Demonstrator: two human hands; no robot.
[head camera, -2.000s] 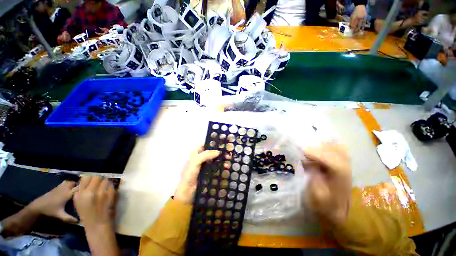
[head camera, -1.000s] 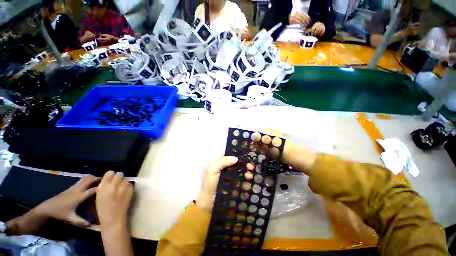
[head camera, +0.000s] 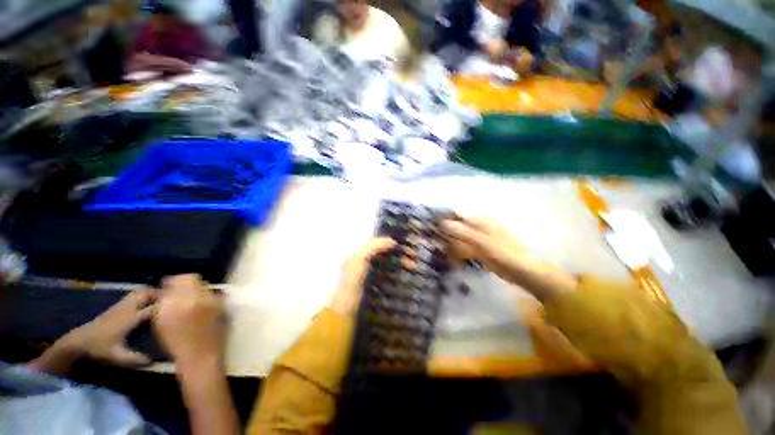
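The long black perforated tray (head camera: 398, 297) is held slanting over the bench, blurred by motion. My left hand (head camera: 361, 270) grips its left side, the thumb on top and fingertips showing through the holes. My right hand (head camera: 480, 244) is at the tray's upper right edge, fingers bent together; whether it holds a part is too blurred to tell. Small black parts (head camera: 459, 289) lie just right of the tray on a clear plastic bag (head camera: 489, 319), partly hidden by the tray and my right hand.
A blue bin (head camera: 274, 183) of black parts stands at left beside a thick black block (head camera: 119, 246). A neighbour's hands (head camera: 183, 319) work at left. Heaped white housings (head camera: 340, 110) stand behind. A white cloth (head camera: 637, 242) and black round objects (head camera: 687, 212) lie at right.
My right hand has moved from right of the bag to the tray's upper right edge. The tray first shifted right in view, then slightly back. The view is now blurred.
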